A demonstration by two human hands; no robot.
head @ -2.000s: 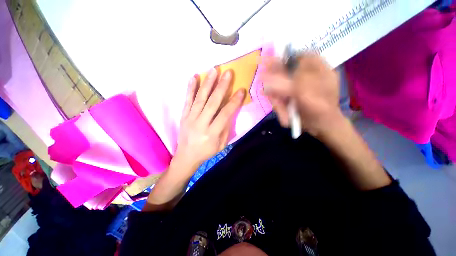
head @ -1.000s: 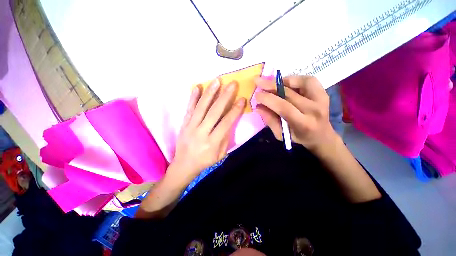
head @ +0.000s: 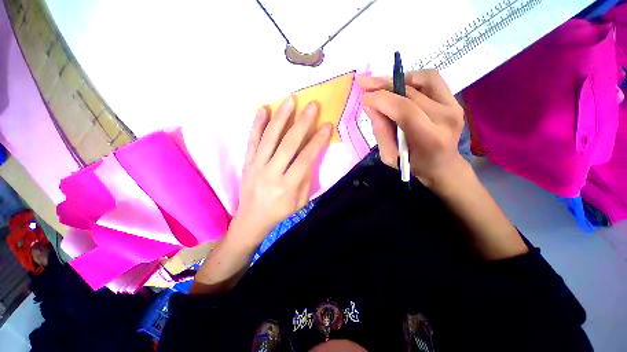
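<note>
The yellow-tan marking template [head: 328, 97] lies on pink cut fabric pieces [head: 353, 126] near the table's front edge. A dark line shows on the pink beside the template's right edge. My left hand [head: 283, 161] lies flat with fingers spread on the template and presses it down. My right hand [head: 423, 127] is just right of the template and holds a pen [head: 403, 141] with a white barrel and black end; the fingertips are at the pink fabric's edge. A loose stack of pink pieces [head: 161, 185] lies left of my left hand.
A white table [head: 185, 62] has a metal-cornered plate outline and a printed ruler [head: 481, 34] along its front edge. A brown board [head: 75, 93] and pale pink panels [head: 31, 113] are at left. A deep pink heap [head: 543, 110] hangs at right, with something blue below it.
My right hand has gone from a blurred position over the fabric to gripping its edge area, with the pen still held. My left hand stays on the template. The view has shifted slightly.
</note>
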